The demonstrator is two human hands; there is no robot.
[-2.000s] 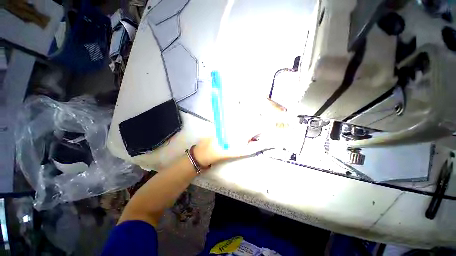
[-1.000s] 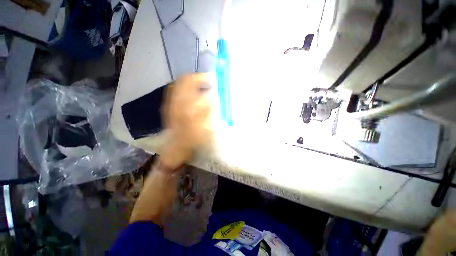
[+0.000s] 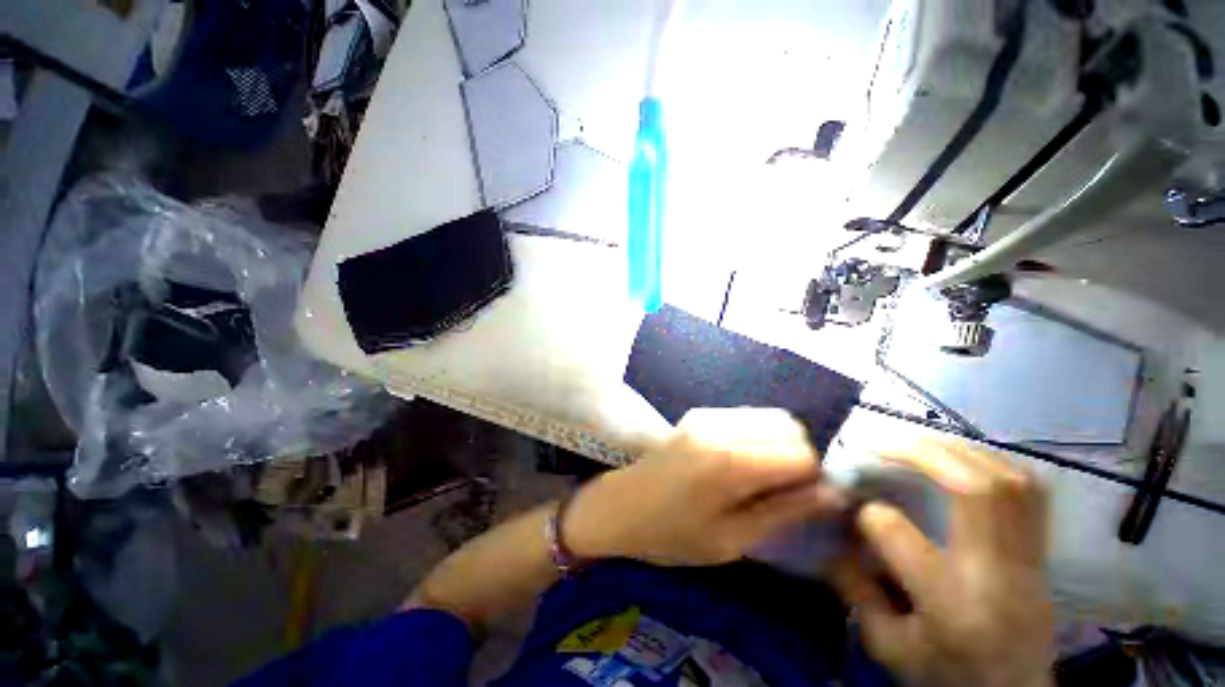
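A black panel (image 3: 739, 365) lies at the front of the white table, left of and below the needle area; my left hand covers its lower edge. My left hand (image 3: 719, 490) is closed, its fingertips meeting those of my right hand (image 3: 947, 564) at the table's front edge. Between them is a blurred greyish piece (image 3: 914, 494), pinched by both hands; its outline is unclear. A black panel or stack (image 3: 427, 282) lies at the table's left. The presser foot area (image 3: 853, 289) is partly washed out by glare.
Grey panels (image 3: 513, 134) lie at the upper left; another (image 3: 1061, 376) lies under the machine head (image 3: 1034, 148). Thread snips (image 3: 1158, 470) lie at the right. A bright blue lamp-like piece (image 3: 646, 208) hangs across the view. A clear plastic bag (image 3: 302, 383) is left of the table (image 3: 564, 322).
My left hand has moved right from the black stack to the table front. My right hand has come in from the lower right. A black panel now lies left of the needle area.
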